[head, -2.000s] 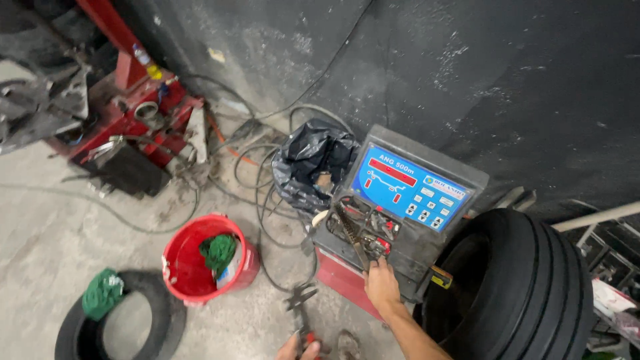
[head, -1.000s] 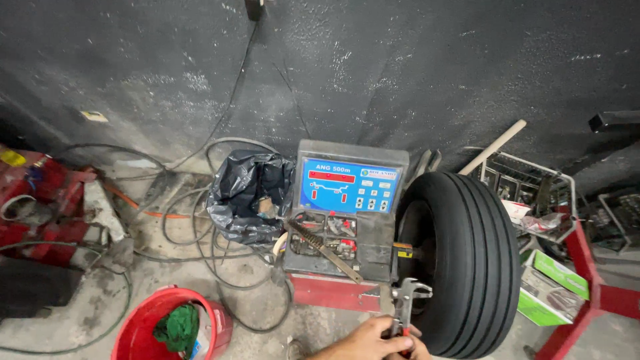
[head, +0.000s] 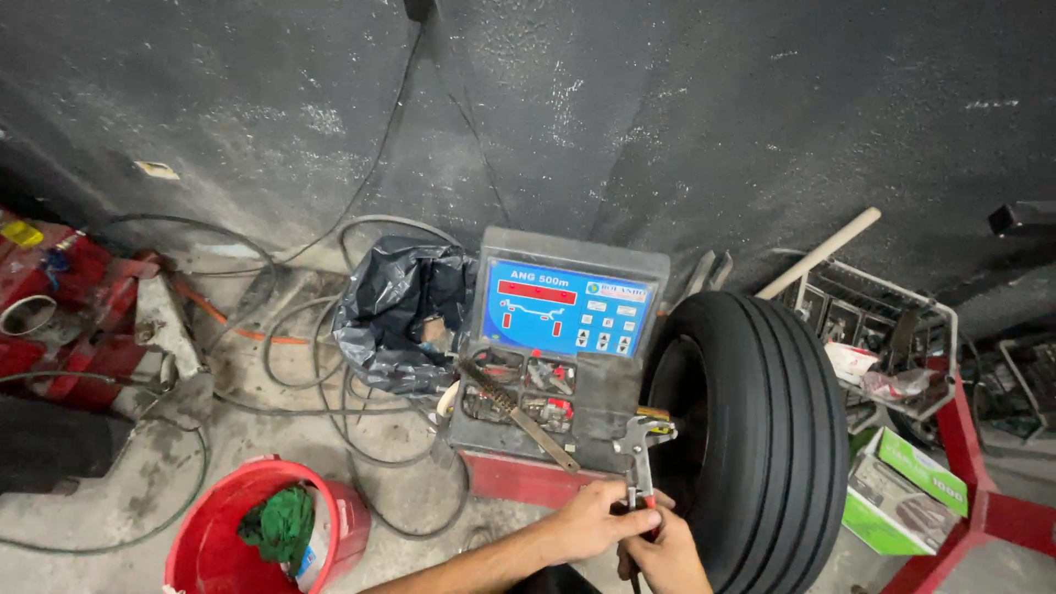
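Both hands hold a pair of wheel-weight pliers point(head: 639, 454) upright, jaws up, in front of a wheel balancer's control panel point(head: 569, 309). My left hand point(head: 594, 521) grips the tool near its red handle, thumb across it. Close against it, my right hand point(head: 664, 553) wraps the handles lower down; part of its fingers is hidden. A wire brush point(head: 520, 417) lies slanted over the balancer's tray point(head: 590, 396), whose compartments hold small metal pieces and tools. Just right of the hands stands a wheel with a black ribbed tire point(head: 771, 445).
A red bucket point(head: 351, 520) with a green cloth point(head: 280, 524) stands at lower left. Black hoses point(head: 330, 412) loop over the floor beside a black plastic bag point(head: 379, 330). Red machinery point(head: 91, 289) is at far left. On the right are a wire basket point(head: 949, 330), a green-white box point(head: 907, 495) and a red frame point(head: 961, 437).
The view has swung right. Two seconds ago my right hand was at the brush on the tray and my left hand held the pliers; now both hands are on the pliers.
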